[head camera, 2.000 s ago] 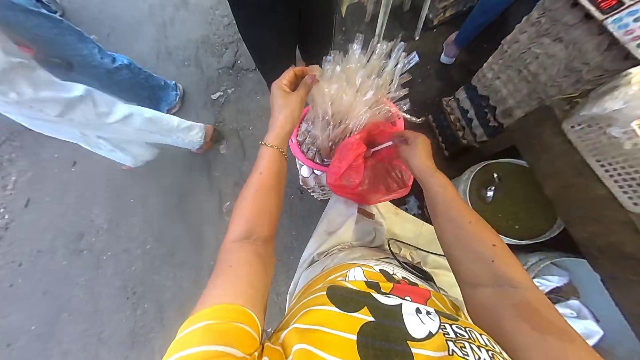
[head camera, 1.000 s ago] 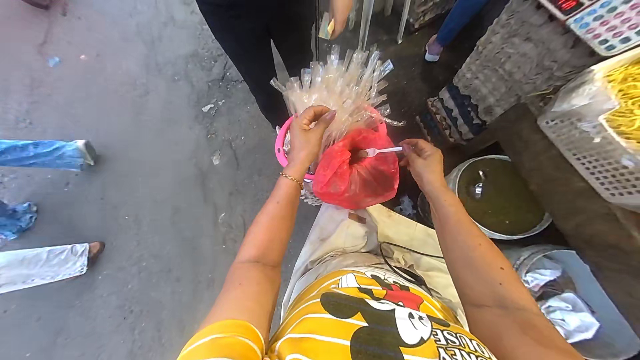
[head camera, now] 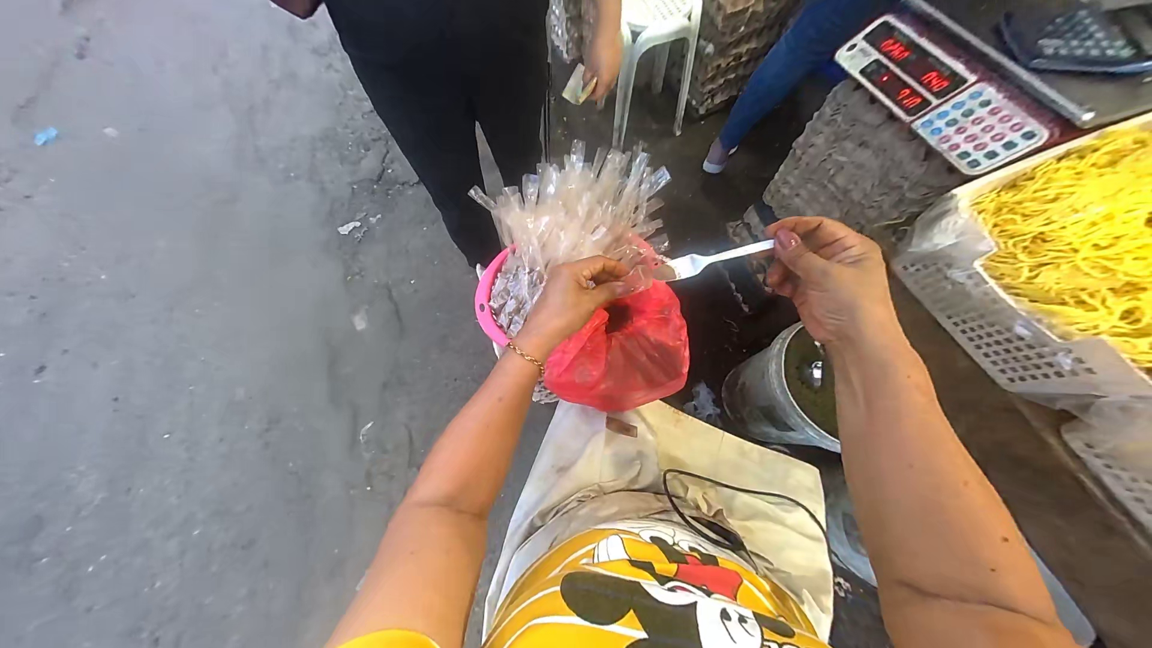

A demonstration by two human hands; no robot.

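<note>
My right hand (head camera: 826, 270) pinches the handle end of a white plastic fork (head camera: 731, 256), held roughly level. The fork's head meets a small clear plastic sleeve (head camera: 650, 277), which my left hand (head camera: 580, 301) holds between thumb and fingers. Below them bulges a red plastic bag (head camera: 621, 360) with a dark opening; its contents are not visible. Behind my left hand, many clear plastic sleeves (head camera: 576, 202) stand fanned out, with a container's pink rim (head camera: 487, 297) showing at their left. Whether the fork's tines are inside the sleeve is hard to tell.
A person in black trousers (head camera: 441, 99) stands just ahead, a hand (head camera: 604, 61) holding a small paper. At right are a digital scale (head camera: 945, 94), a white crate (head camera: 999, 324) with yellow noodles (head camera: 1080, 234), and a bucket (head camera: 765, 387). A white plastic chair (head camera: 661, 36) stands behind.
The fork was over the red bag's opening and is now lifted above it, touching the small sleeve. The walking people at left have gone from view. The view has shifted right.
</note>
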